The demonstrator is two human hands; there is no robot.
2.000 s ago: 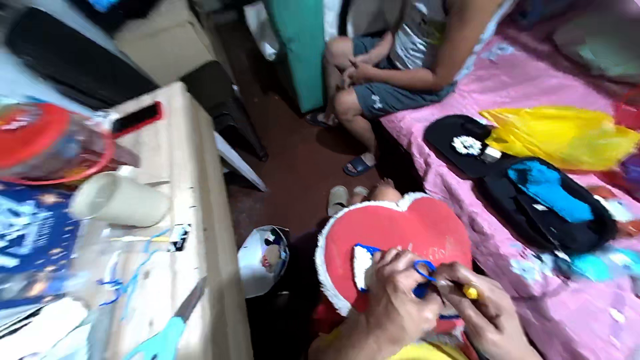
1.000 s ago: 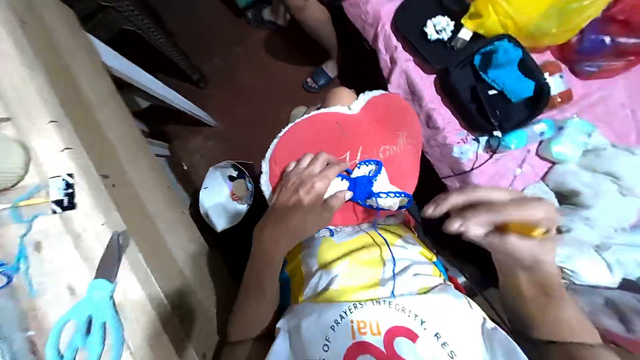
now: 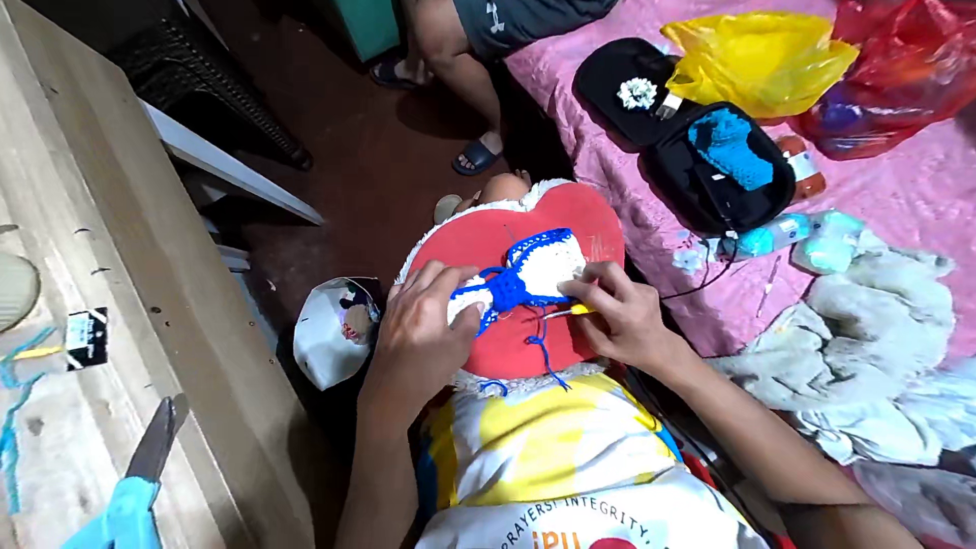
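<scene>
A blue and white crocheted bow [image 3: 509, 288] lies on a red heart-shaped cushion [image 3: 450, 248] with a fluffy white edge, across the lap. My left hand [image 3: 431, 324] grips the bow's left loop between thumb and fingers. The fingers of my right hand [image 3: 621, 313] touch the lower edge of its right loop and also hold a crochet hook [image 3: 572, 310] with a yellow handle, its metal shaft pointing left. Loose blue yarn [image 3: 543, 351] trails from the bow's middle down over the cushion.
Scissors [image 3: 137, 484] lie on the wooden table [image 3: 91, 191] at left. A white bin [image 3: 328, 343] stands on the floor. At right, a black case [image 3: 656, 179], yellow plastic bag [image 3: 755, 61], yarn and cloth [image 3: 854, 335] lie on a pink sheet. A person sits beyond.
My right hand, apart from the bow one second ago, has moved left and now touches it. The bow's right loop is spread out more.
</scene>
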